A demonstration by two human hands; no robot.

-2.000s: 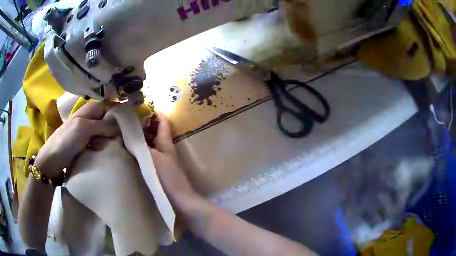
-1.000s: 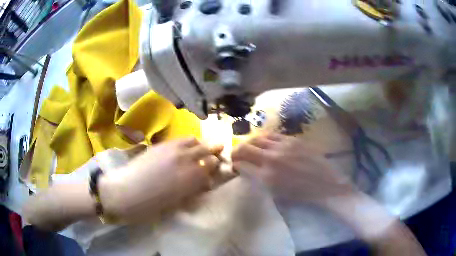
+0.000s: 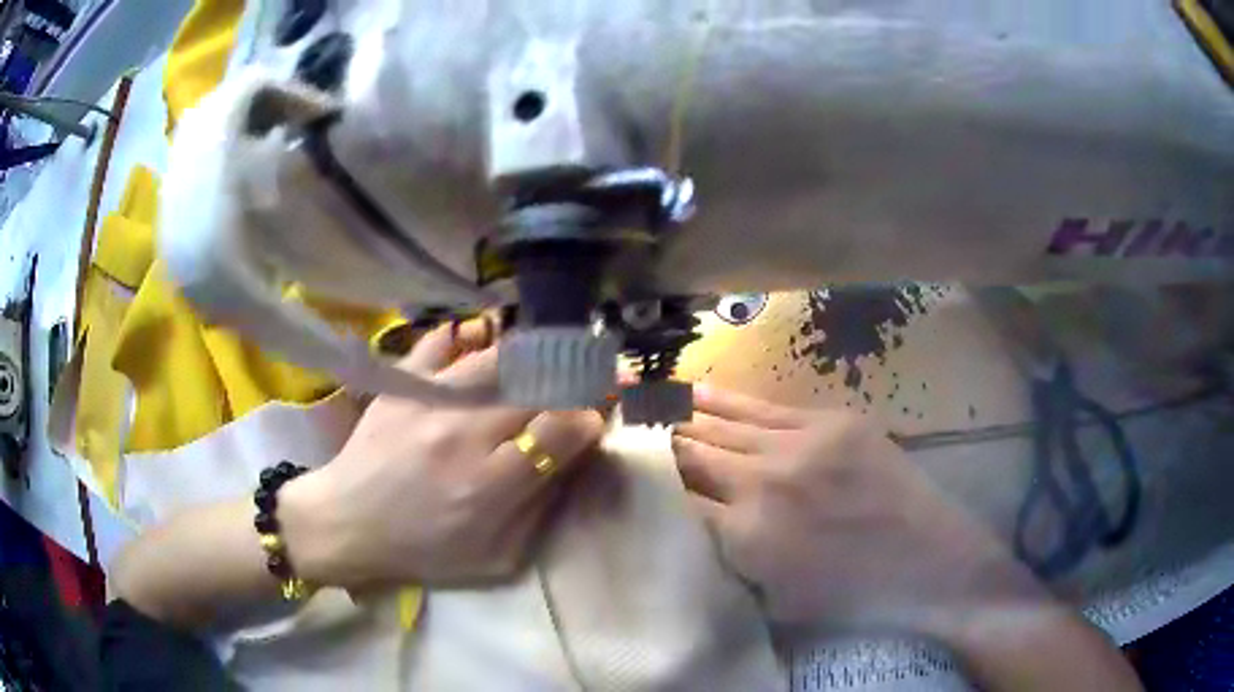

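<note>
The garment's off-white side (image 3: 623,575) lies under and between my hands, in front of the sewing machine head (image 3: 839,149). Its mustard-yellow side (image 3: 203,379) lies bunched at the left. My left hand (image 3: 447,473), with a ring and a beaded bracelet, presses and pinches the cloth left of the needle area; some fingertips are hidden behind the machine head. My right hand (image 3: 812,500) holds the cloth's edge at the right with bent fingers. The tension dial (image 3: 558,365) hides the needle and presser foot.
Scissors with dark handles (image 3: 1076,466) lie on the machine bed at the right, blurred. The tan bed cover (image 3: 947,379) has black blotches and a round sticker. A ruler strip (image 3: 880,669) runs along the front edge. A yellow thread rises above the dial.
The view has moved closer over the machine head, which now covers more of the yellow cloth and needle area. Both hands remain on the cloth near the needle area.
</note>
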